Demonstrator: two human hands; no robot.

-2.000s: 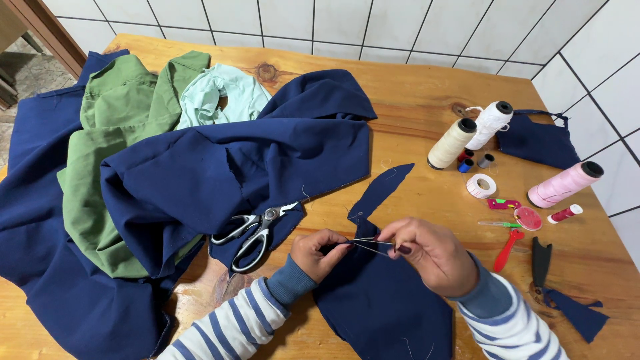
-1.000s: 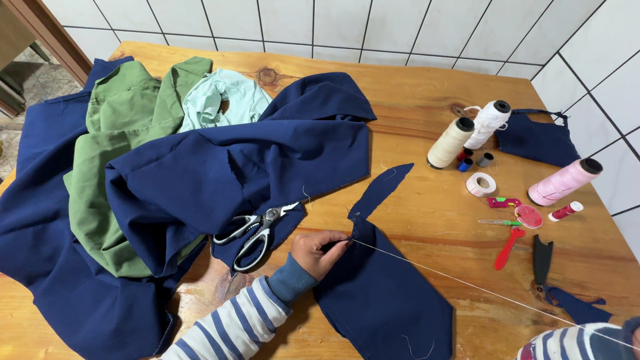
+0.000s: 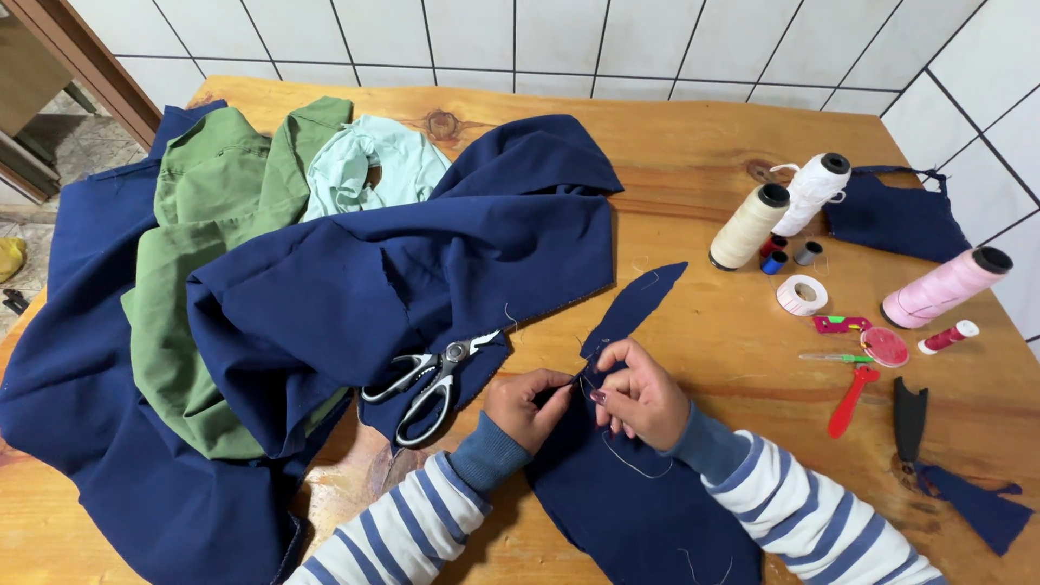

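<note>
My left hand (image 3: pixel 532 406) pinches the upper edge of a dark blue fabric piece (image 3: pixel 642 504) between thumb and fingers. Close beside it on the right, my right hand (image 3: pixel 638 396) has thumb and forefinger drawn together at the same edge, by a light thread (image 3: pixel 638 467) that curls over the cloth; whether a needle is between the fingertips is too small to tell. A narrow pointed blue strip (image 3: pixel 638 305) extends up from the worked edge. Left of my hands, scissors (image 3: pixel 443 378) with black and grey handles lie with blades slightly apart on blue cloth.
Large blue cloth (image 3: pixel 487 260), green cloth (image 3: pixel 195 341) and mint cloth (image 3: pixel 390 162) are heaped at the left. On the right stand or lie thread cones (image 3: pixel 751 227), a pink cone (image 3: pixel 942 288), small spools, a tape roll (image 3: pixel 802 295), a seam ripper (image 3: pixel 845 357), black snips (image 3: pixel 910 418) and blue scraps.
My right hand pulled the thread far out to the lower right a second ago and is now back beside my left hand. The thread now lies slack in a curve. My left hand stays at the fabric edge.
</note>
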